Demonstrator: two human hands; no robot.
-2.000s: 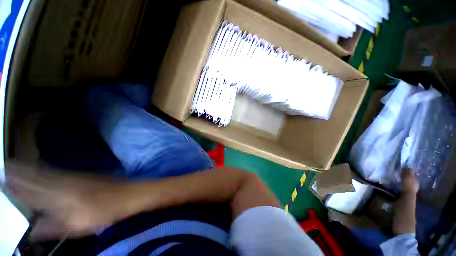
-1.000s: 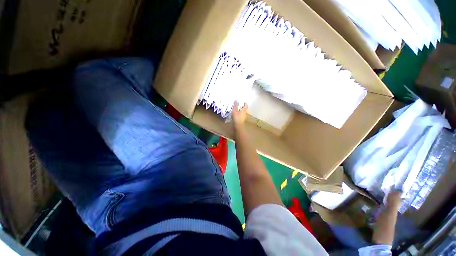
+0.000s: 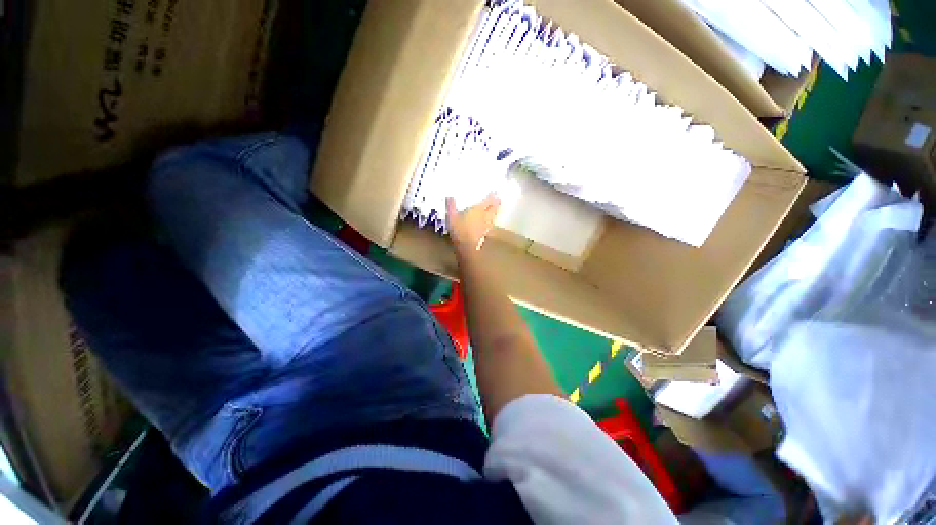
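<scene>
An open brown carton [image 3: 354, 133] stands tilted in view, with upright white slabs [image 3: 616, 138] packed in a long row. A second, shorter row of white slabs [image 3: 436, 169] stands at its near left end. My right hand [image 3: 472, 217] reaches in from the bottom and lies against the near end of the shorter row, thumb and fingers apart. Glare hides whether the fingers grip a slab. My left hand is out of the picture.
Another carton with white sheets [image 3: 790, 31] stands behind. Large printed cartons [image 3: 154, 92] are at left. White plastic bags [image 3: 857, 400] heap at right, beside a blurred blue sleeve [image 3: 739, 477]. Red frame parts [image 3: 641, 451] stand on the green floor [image 3: 539, 344].
My right arm has swung from the lower left into the carton, and the hand has since shifted slightly left. At right, another person's hand is now out of sight and a white bag bulges lower down.
</scene>
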